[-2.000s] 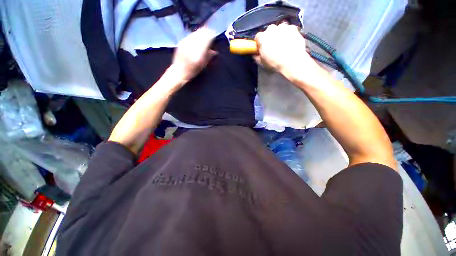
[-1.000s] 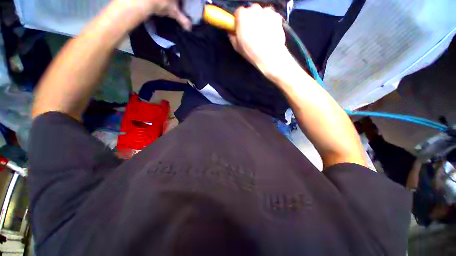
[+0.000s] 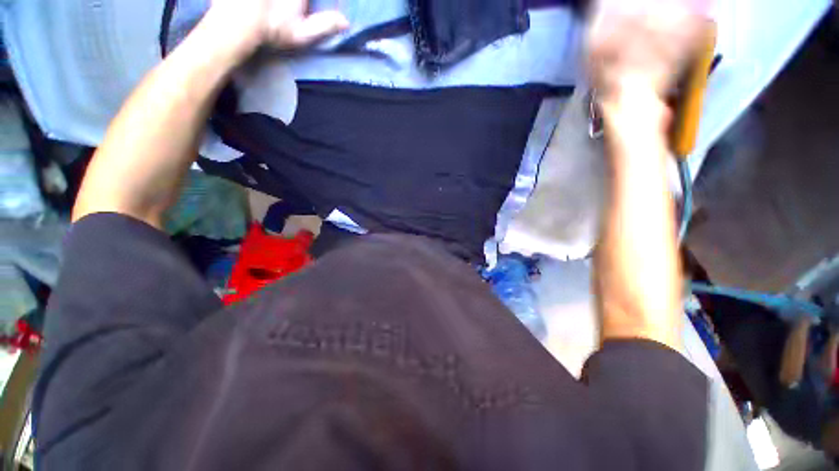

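Note:
A dark garment [image 3: 396, 147] lies across the pressing table, its pale grey-blue inside [image 3: 368, 63] and a dark patch [image 3: 465, 32] showing at the top. My left hand [image 3: 285, 23] lies on the pale cloth at upper left, thumb spread, cut by the top edge. My right hand [image 3: 644, 46], blurred, is at upper right beside the garment. It grips the iron's yellow-orange handle [image 3: 695, 101], which is turned nearly upright. The iron's body is mostly hidden behind my hand and forearm.
The pale table cover [image 3: 557, 202] shows right of the garment. A teal hose [image 3: 754, 296] trails right. A red item [image 3: 267, 262] and a blue plastic item [image 3: 517, 285] are below the table edge. Parts of a person [image 3: 796, 354] show at lower right.
My right hand and the iron have moved right, off the garment, and the handle has turned. The garment now lies flatter, with more pale inside showing. My left hand has opened onto the cloth.

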